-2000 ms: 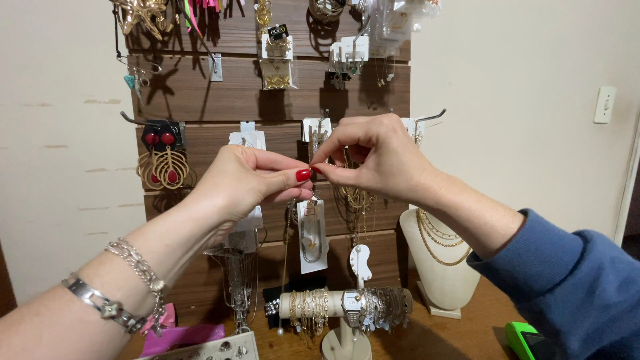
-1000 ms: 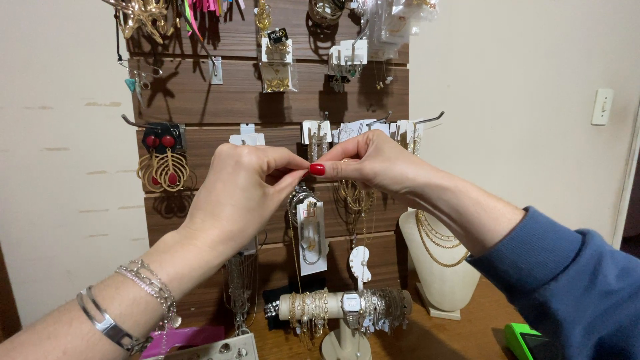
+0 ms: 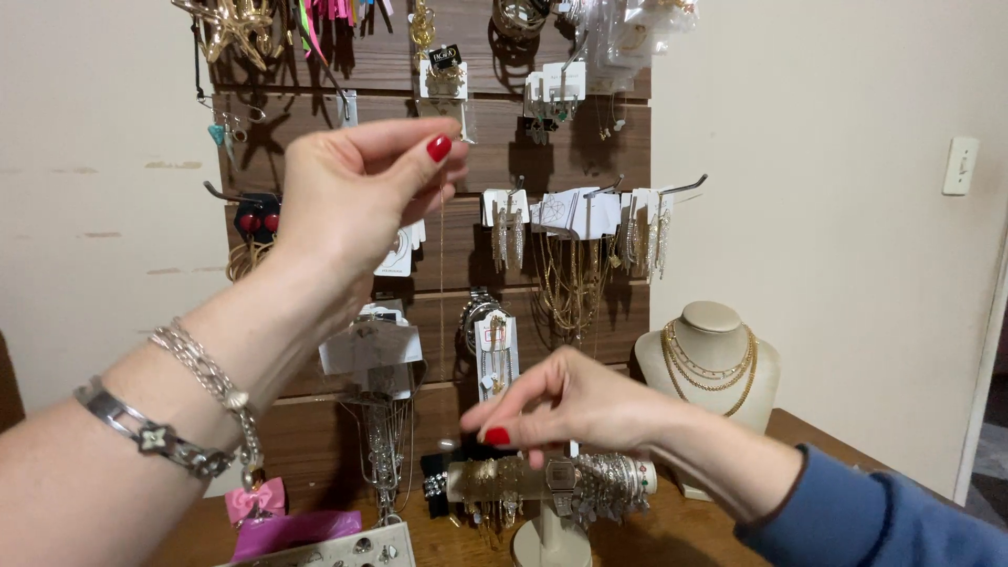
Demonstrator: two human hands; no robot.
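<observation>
Pinched between thumb and fingers, the top of a thin gold chain (image 3: pixel 442 268) hangs from my left hand (image 3: pixel 366 173), which is raised before the slatted display board. A small pale pendant (image 3: pixel 446 445) shows near the chain's lower end. My right hand (image 3: pixel 559 409) is lower and to the right, its fingertips near the pendant; whether they touch the chain cannot be told. Silver bracelets (image 3: pixel 197 366) circle my left wrist. Below my right hand is the bracelet stand (image 3: pixel 551 543), bearing gold and silver bracelets and a digital wristwatch (image 3: pixel 561 482).
Carded earrings (image 3: pixel 505 209) and gold necklaces (image 3: pixel 571 287) hang on hooks of the wooden slatted board (image 3: pixel 362 165). A necklace bust (image 3: pixel 713 354) stands right on the wooden table (image 3: pixel 661 543). At lower left lie a ring tray (image 3: pixel 398 543), a purple packet (image 3: pixel 299 529) and a pink bow (image 3: pixel 256 500).
My hands, close together at the fingertips before, are now apart: the left has gone up, the right down. The chain now hangs visibly below my left hand.
</observation>
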